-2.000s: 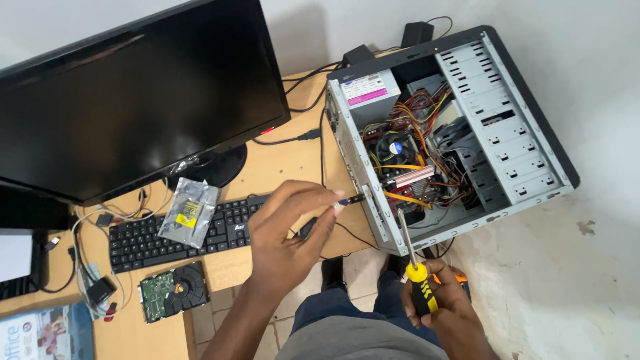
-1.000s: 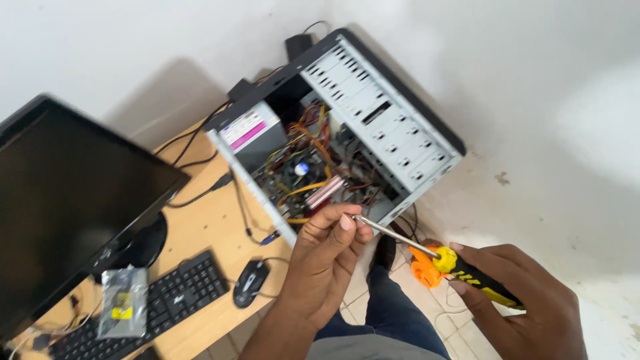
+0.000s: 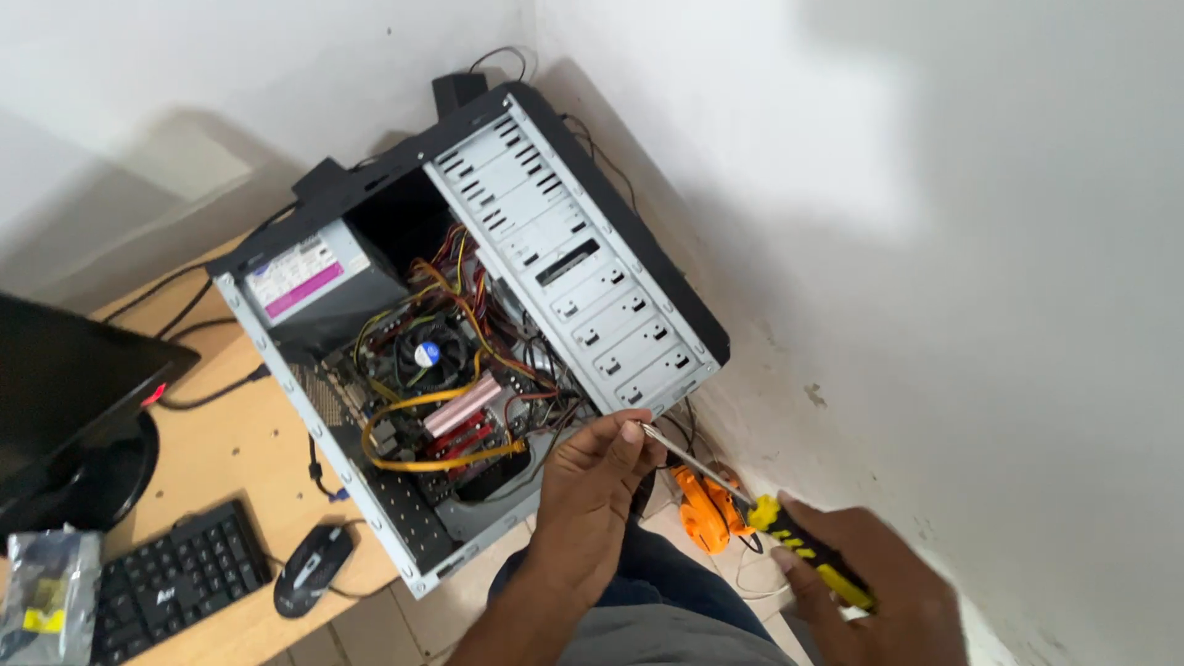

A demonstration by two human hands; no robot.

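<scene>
My right hand point(image 3: 860, 583) grips the black and yellow handle of a screwdriver point(image 3: 819, 550), its metal shaft pointing up and left. My left hand point(image 3: 597, 499) pinches at the screwdriver's tip with thumb and fingers; whether a small screw is between them cannot be told. Just beyond my left hand stands a computer tower case point(image 3: 592, 305) with its side off. Inside it are a CPU fan point(image 3: 430, 354), a pink heat sink point(image 3: 462, 404), a yellow-orange SATA cable point(image 3: 444, 462), a power supply point(image 3: 310, 277) and bundled wires.
On the wooden desk point(image 3: 217, 453) are a black keyboard point(image 3: 176, 583), a mouse point(image 3: 313, 569), an antistatic bag point(image 3: 46, 592) and a monitor point(image 3: 74, 398). An orange power tool or blower point(image 3: 708, 509) lies on the floor below the case. White walls rise behind and at the right.
Two seconds ago my hands were apart, the left near a blue-ended cable, the right holding the screwdriver upright. They have since come together at the screwdriver's tip; the cable now lies on the desk.
</scene>
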